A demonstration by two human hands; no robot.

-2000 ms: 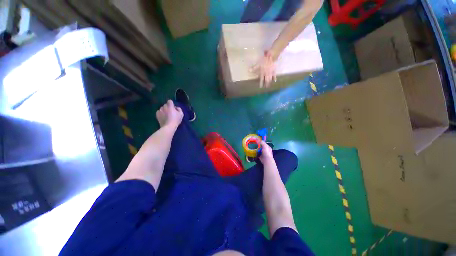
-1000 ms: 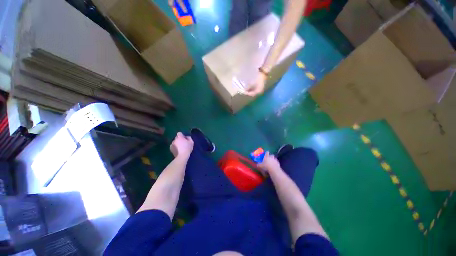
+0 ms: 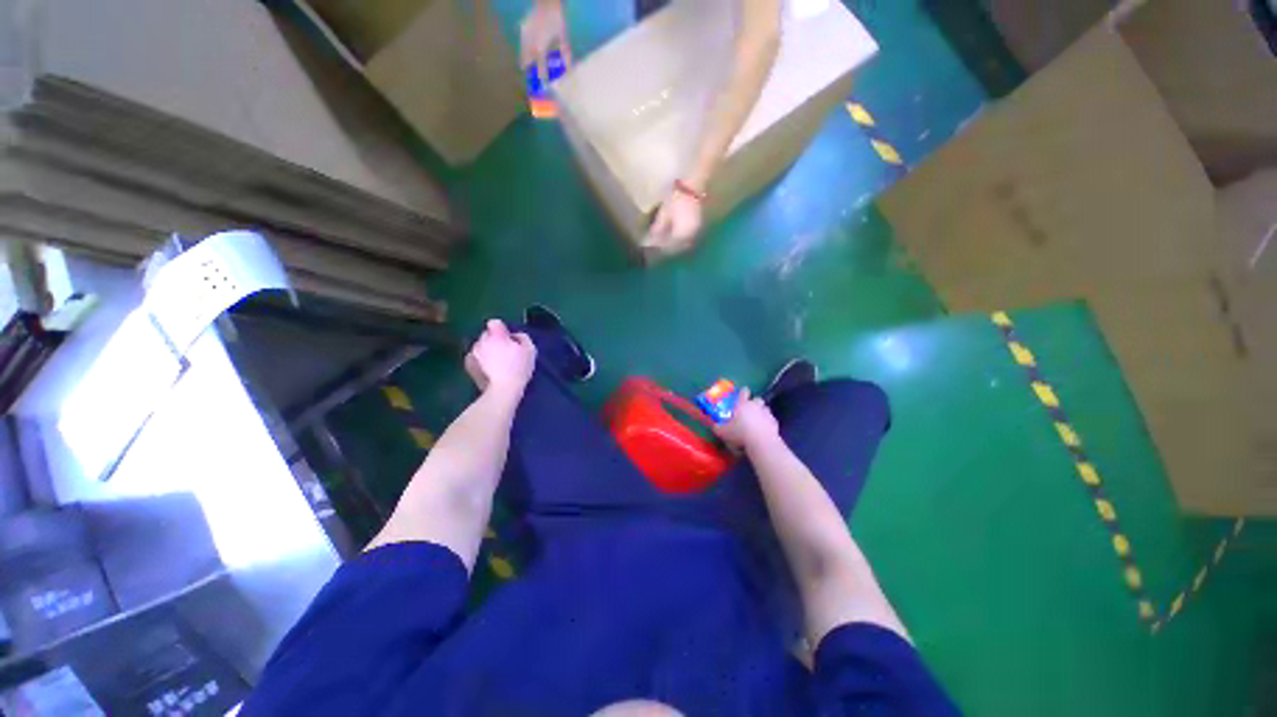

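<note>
My right hand (image 3: 749, 422) is closed around a blue and orange-red tape dispenser (image 3: 719, 401) above my right thigh. My left hand (image 3: 501, 356) rests curled on my left knee; nothing shows in it. Ahead of my feet, another person's hand (image 3: 677, 221) presses the near corner of a closed brown shipping carton (image 3: 658, 112) on the floor. That person's other hand (image 3: 543, 28) holds a second blue and orange tape dispenser (image 3: 543, 87) beside the carton's left edge.
A red stool (image 3: 670, 437) shows between my legs. A metal table (image 3: 231, 469) with black product boxes (image 3: 154, 539) and a curling label strip (image 3: 217, 280) is at left. Flat cartons (image 3: 210, 154) stand behind it. Open cartons (image 3: 1057, 189) are at right; another carton (image 3: 441, 77) is upper left.
The other person's carton has turned, and their second hand has taken hold of the dispenser lying on the floor. My right hand's dispenser has tilted. My left hand has stayed on my knee.
</note>
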